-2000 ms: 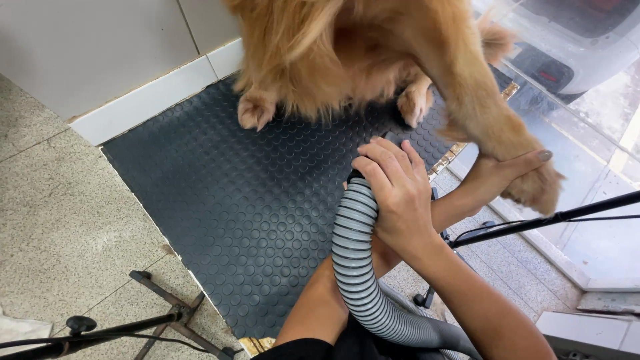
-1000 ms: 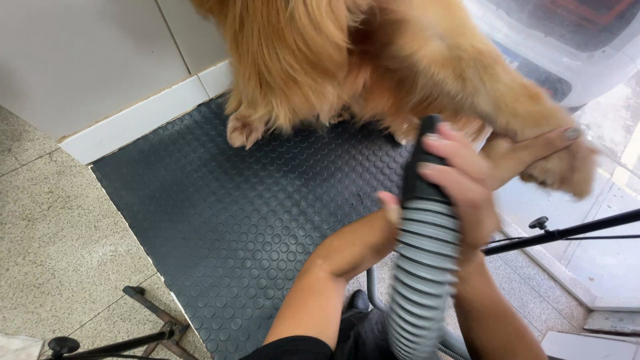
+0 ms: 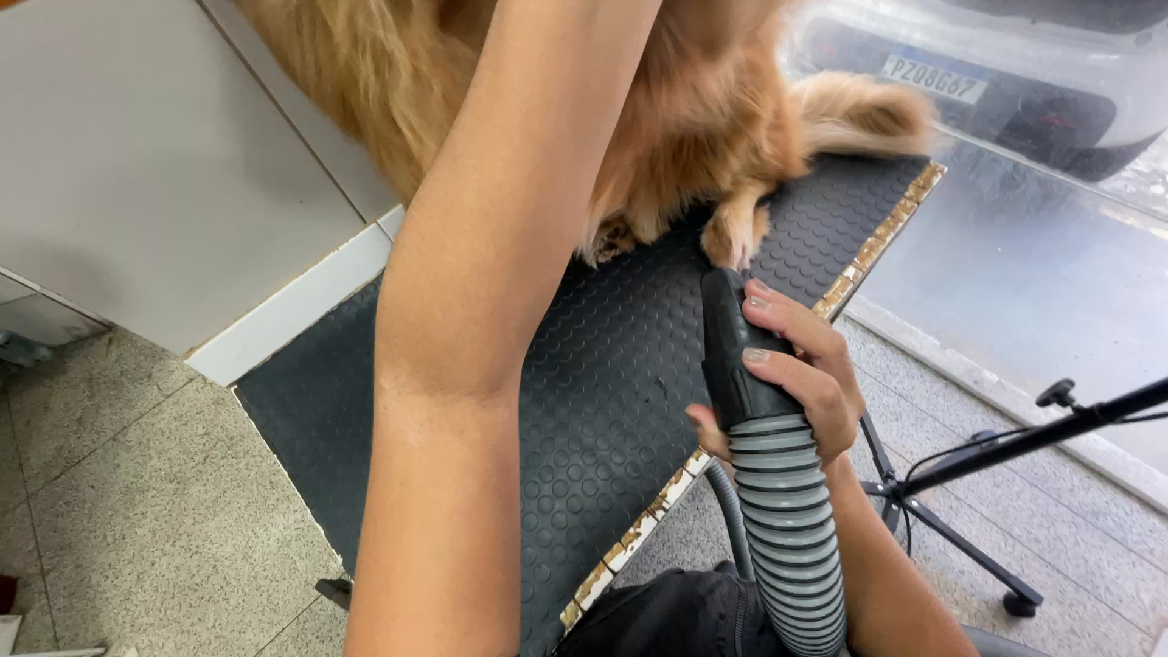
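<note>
My right hand (image 3: 803,365) grips the black nozzle (image 3: 737,356) of a grey ribbed dryer hose (image 3: 787,520). The nozzle tip points up at a paw (image 3: 733,239) of a golden long-haired dog (image 3: 693,119), very near or touching it. My left forearm reaches up across the middle of the view; its hand lies past the top edge, so what it holds is hidden. The dog is on a black rubber mat with raised discs (image 3: 602,411), which covers a table with a worn, chipped edge. The dog's head is out of view.
A wheeled black stand (image 3: 912,488) is on the speckled floor at right, its pole slanting up. Behind the glass at upper right is a white car (image 3: 985,55). A tiled wall (image 3: 173,155) borders the table at left. A grey tube (image 3: 730,511) runs below the table edge.
My left hand has let go of the dog's raised foreleg and moved up out of view. My right hand, with the nozzle, is now by a paw on the mat.
</note>
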